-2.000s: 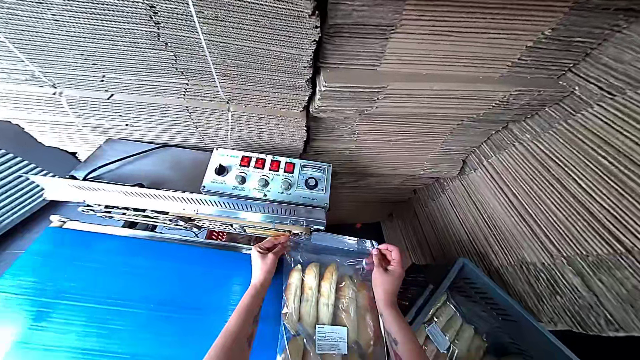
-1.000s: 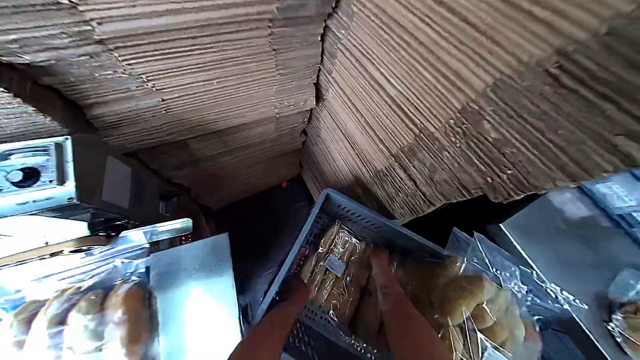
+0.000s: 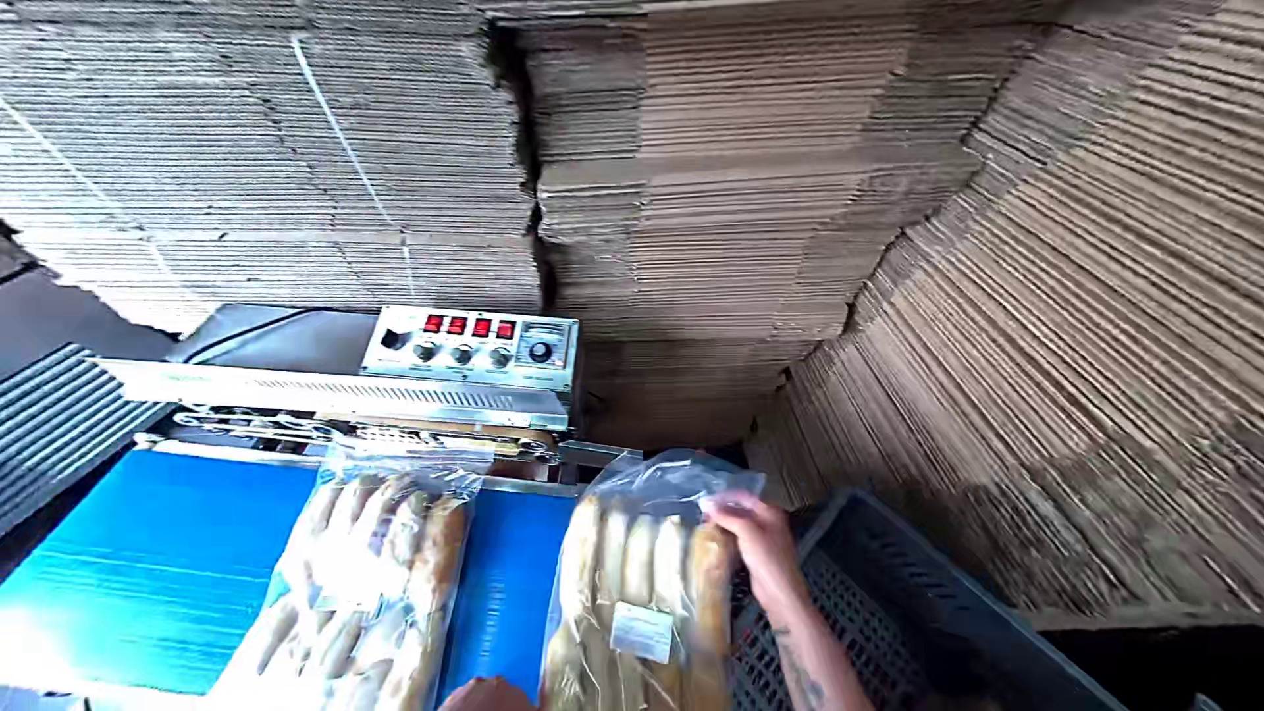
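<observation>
My right hand [image 3: 752,533] grips the top right corner of a clear plastic bag of long bread rolls [image 3: 642,592], which bears a white label and lies over the right end of the blue conveyor belt [image 3: 178,553]. At the bottom edge, only part of my left hand [image 3: 487,694] shows, close to the lower left side of that bag; its fingers are mostly hidden. A second clear bag of long rolls [image 3: 365,583] lies on the belt to the left, its top edge at the band sealer [image 3: 395,400].
A control box [image 3: 472,346] with red switches and knobs stands behind the sealer. At the lower right is a dark plastic crate [image 3: 948,592]. Tall stacks of flat corrugated cardboard [image 3: 750,197] rise behind and to the right. A ribbed grey surface [image 3: 74,425] is at the far left.
The view has swung back left from the crate to the sealer. One second ago both hands were in the crate at a bag of rolls; now a bag is at the belt with my right hand on it.
</observation>
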